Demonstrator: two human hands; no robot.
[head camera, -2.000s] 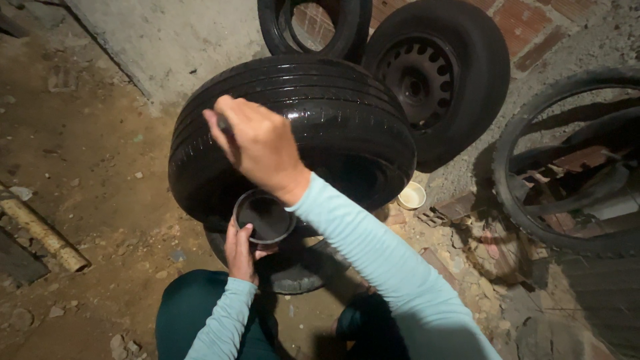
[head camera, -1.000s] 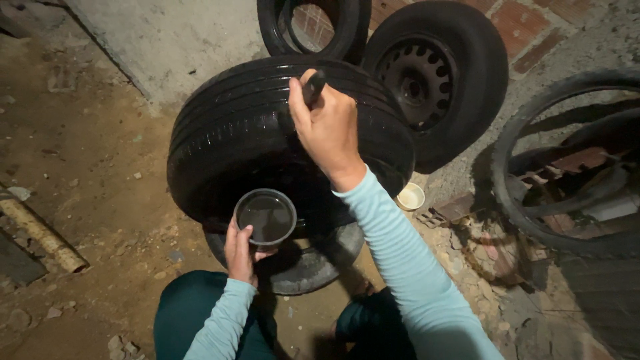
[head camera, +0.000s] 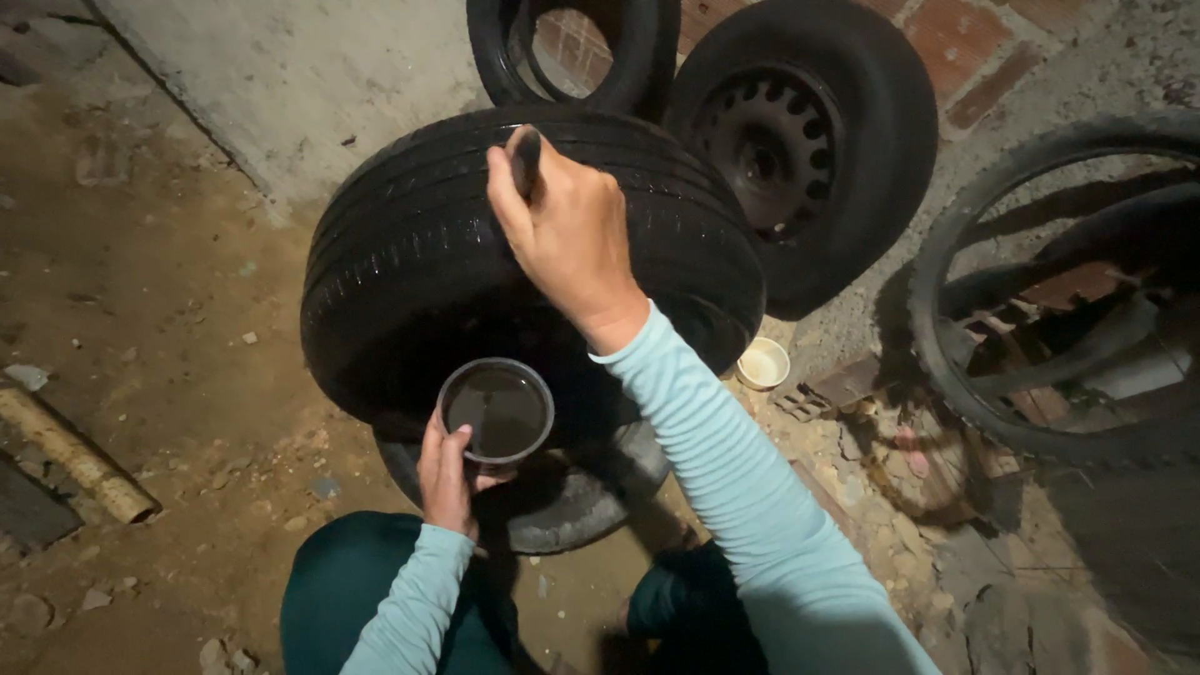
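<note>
A large black car tire (head camera: 403, 244) with wet, shiny patches on its tread lies tilted on top of another tire (head camera: 581, 511). My left hand (head camera: 450, 473) holds a round plastic tub (head camera: 499, 410) of dark liquid in front of the upper tire's sidewall. Over the tread, my right hand (head camera: 577, 230) grips a dark handle (head camera: 526, 161); the tool's working end is hidden behind the hand, so its kind and whether it touches the rubber cannot be told.
Behind stand a bare tire (head camera: 647, 56) and a wheel with a steel rim (head camera: 881, 141). A small pale cup (head camera: 763, 364) sits right of the tires. Thin tires (head camera: 928, 309) lean at the right, near broken brick. A rusty pipe (head camera: 80, 459) lies on the dirt floor at left.
My right hand has shifted over the tread, going right and then back left. The tub, tilted two seconds ago, now shows more of its liquid. My left hand stays on it.
</note>
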